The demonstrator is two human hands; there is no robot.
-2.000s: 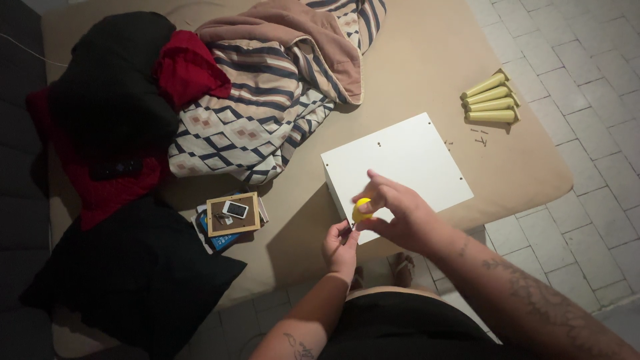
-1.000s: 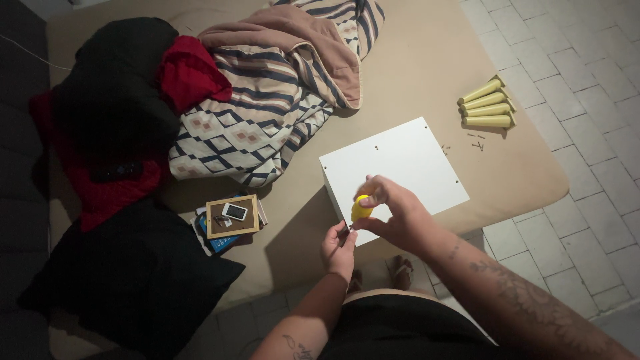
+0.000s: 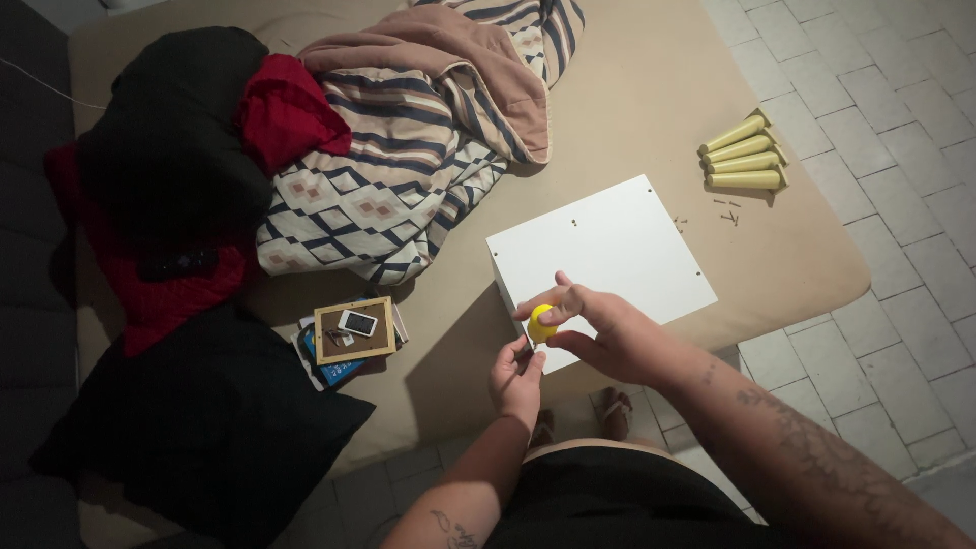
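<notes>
My right hand (image 3: pixel 591 324) grips the yellow handle of a screwdriver (image 3: pixel 542 324), upright over the near left corner of a white box or cabinet panel (image 3: pixel 610 252). At the tool's lower end my left hand (image 3: pixel 518 377) has its thumb and fingertips around a small screw or the tip, too small to tell which. Small dark holes or screw heads show near the panel's corners and edge. Four tapered pale yellow furniture legs (image 3: pixel 743 179) lie side by side beyond the panel at the right, with loose screws (image 3: pixel 730 219) beside them.
The panel rests on a beige-sheeted mattress (image 3: pixel 656 99). A patterned blanket (image 3: pixel 381 175) lies behind it. To the left are a wooden frame (image 3: pixel 354 358) holding a small white device, on top of books, and dark pillows (image 3: pixel 206 427) with red fabric (image 3: pixel 290 114). Tiled floor (image 3: pixel 900 175) borders the mattress.
My right hand's fingers have shifted around the yellow handle. My left hand stays at the panel's near corner.
</notes>
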